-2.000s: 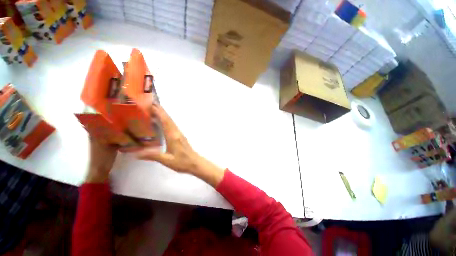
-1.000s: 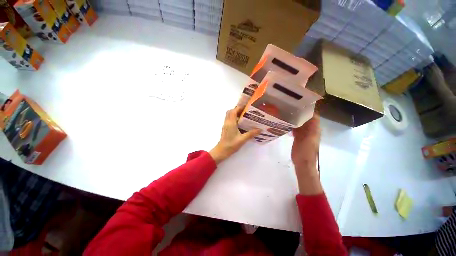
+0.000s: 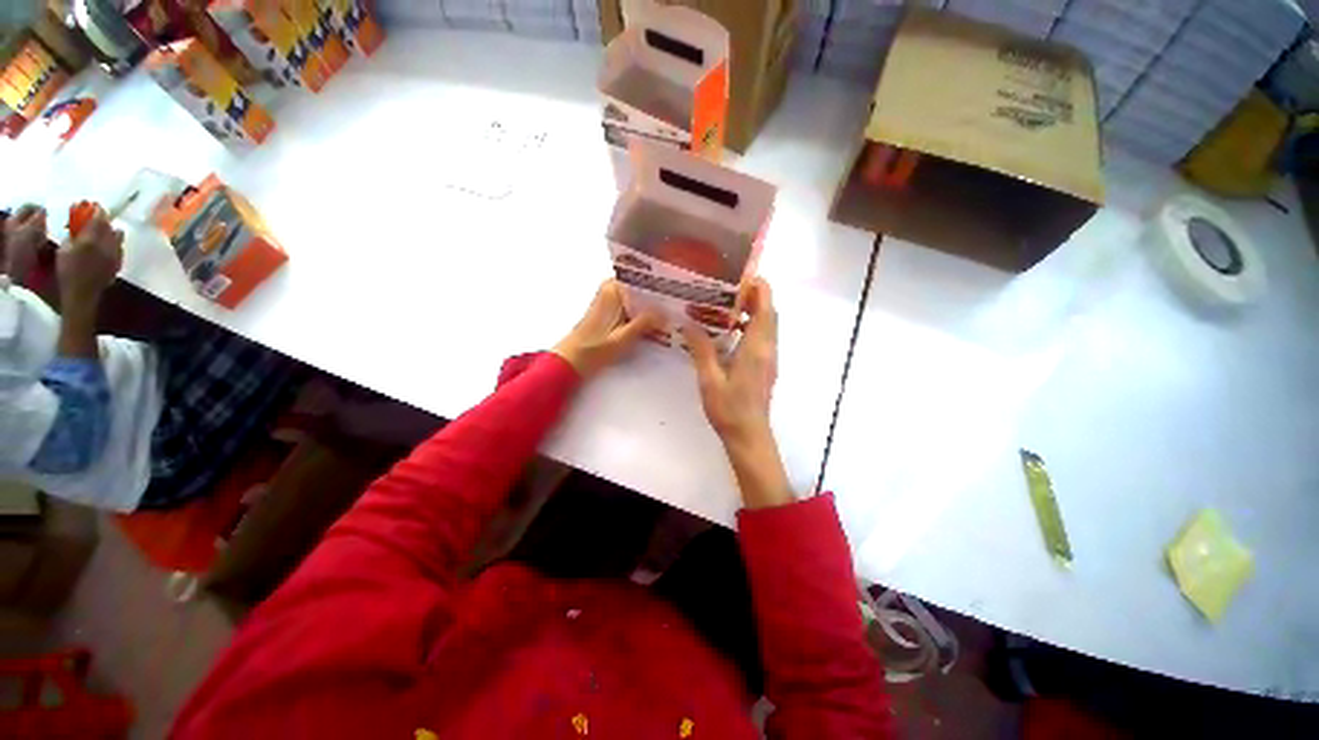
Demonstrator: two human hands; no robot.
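Observation:
An open retail box (image 3: 677,260), white, orange and black with a slotted flap standing at its back, is between my hands at the table's front part. My left hand (image 3: 608,333) holds its left lower side. My right hand (image 3: 741,369) holds its right lower side. Something orange shows inside it. A second open retail box (image 3: 651,94) stands just behind it, its slotted flap up; the held box partly hides it. I cannot tell if the two boxes touch.
A brown carton (image 3: 998,109) lies open toward me at back right, beside a tape roll (image 3: 1209,252). A yellow-green cutter (image 3: 1044,506) and yellow note paper (image 3: 1209,564) lie right. A retail box (image 3: 220,243) stands left, near another person's hands (image 3: 90,257). White strips (image 3: 908,636) hang below the edge.
The two open boxes were held together; now one stands behind and both hands are on the front one. The view has shifted, and another person's hands now show at left.

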